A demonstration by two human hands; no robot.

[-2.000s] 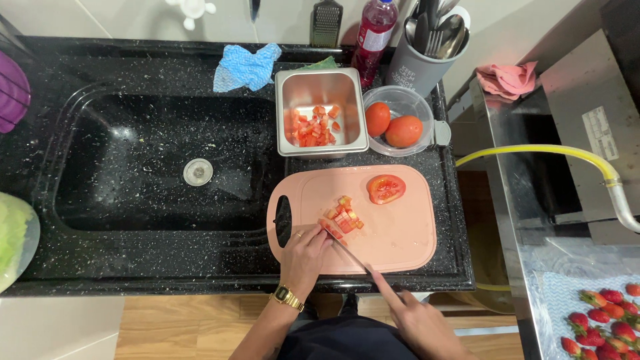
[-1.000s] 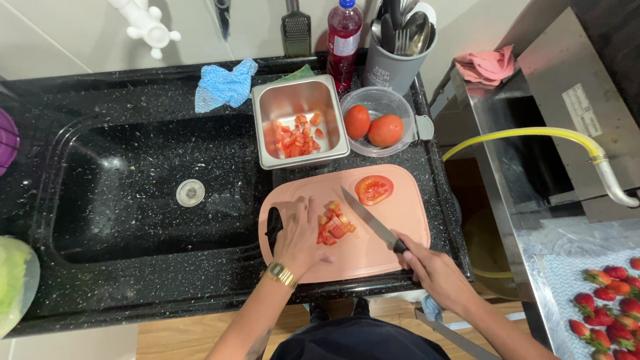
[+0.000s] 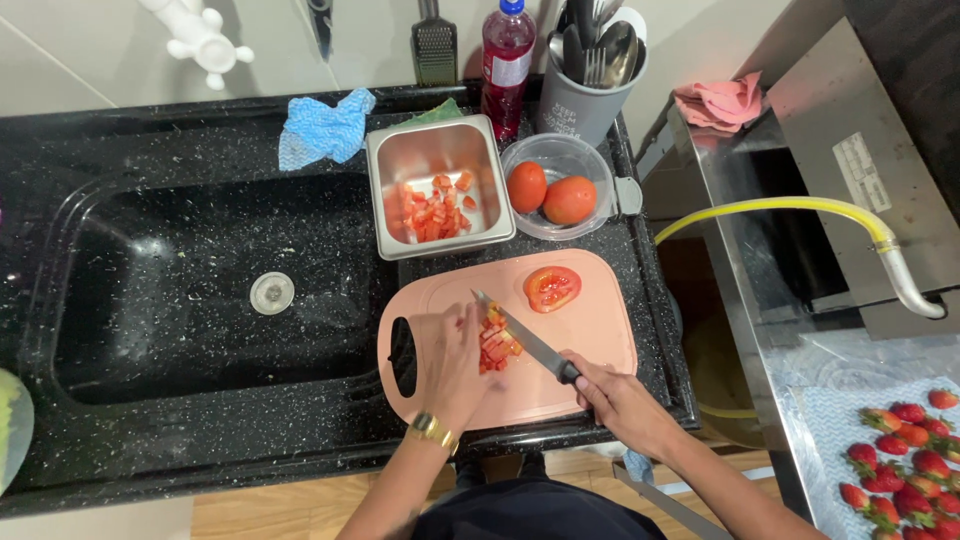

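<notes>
A pink cutting board (image 3: 570, 352) lies on the black speckled counter, with a heap of diced tomato (image 3: 499, 341) near its middle. My right hand (image 3: 619, 401) grips the black handle of a kitchen knife (image 3: 536, 346), whose blade slants over the heap, tip to the upper left. At the heap's left side is my left hand (image 3: 457, 367), slightly blurred, fingers extended, holding nothing visible. A cut tomato piece (image 3: 553, 289) rests face up at the board's upper right. Behind the board, a steel container (image 3: 382, 202) holds more diced tomato, beside a clear plastic bowl (image 3: 555, 232) with two whole tomatoes (image 3: 570, 200).
A black sink (image 3: 187, 300) is at the left, with a blue cloth (image 3: 322, 129) behind it. A red bottle (image 3: 506, 75) and a grey utensil holder (image 3: 581, 109) stand at the back. Right of the counter are a yellow hose (image 3: 787, 202) and strawberries (image 3: 892, 444) on a patterned cloth.
My left hand has come off the tomato at the knife and opened, now beside the diced heap. The knife has swung from low over the board to a slant across the pieces.
</notes>
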